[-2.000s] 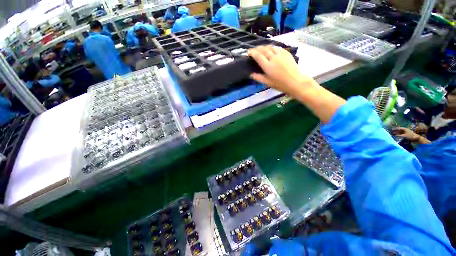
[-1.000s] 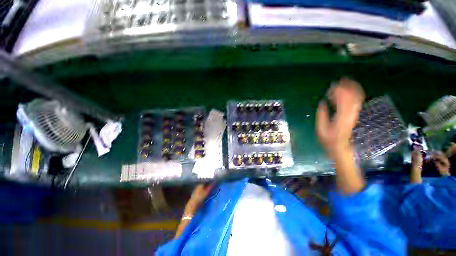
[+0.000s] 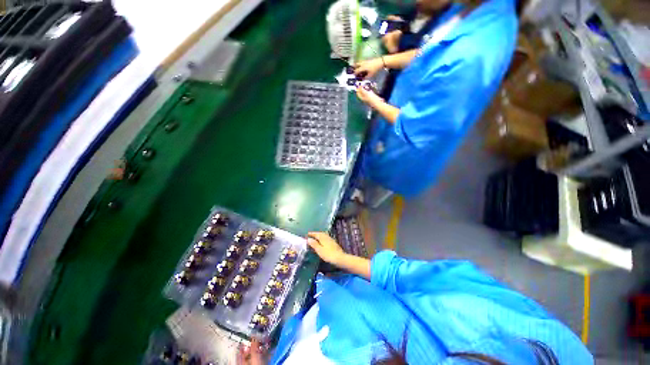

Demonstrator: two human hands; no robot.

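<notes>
A clear tray [image 3: 235, 274] with rows of black-and-gold parts lies on the green bench in front of me, turned at an angle. My right hand [image 3: 328, 249] is at the tray's right corner by the bench edge; its fingertips are at or very near the rim, and a grip cannot be made out. My left hand [image 3: 251, 352] is at the bottom edge of the picture by the tray's lower corner, small, blurred and mostly cut off. Part of another tray with dark parts [image 3: 174, 354] shows at the bottom left, beside a pale sheet [image 3: 203, 333].
A clear tray of small dark modules [image 3: 313, 127] lies farther along the green bench [image 3: 214, 171]. Beyond it are a fan [image 3: 343, 28] and a person in blue [image 3: 445, 93] handling small parts. A raised shelf with stacked black trays [image 3: 64, 85] is at left. Boxes and black trays [image 3: 524, 196] stand at right.
The view has swung to the right. My right hand has come down from above the bench to the near clear tray's corner. My left hand now shows at the tray's lower corner.
</notes>
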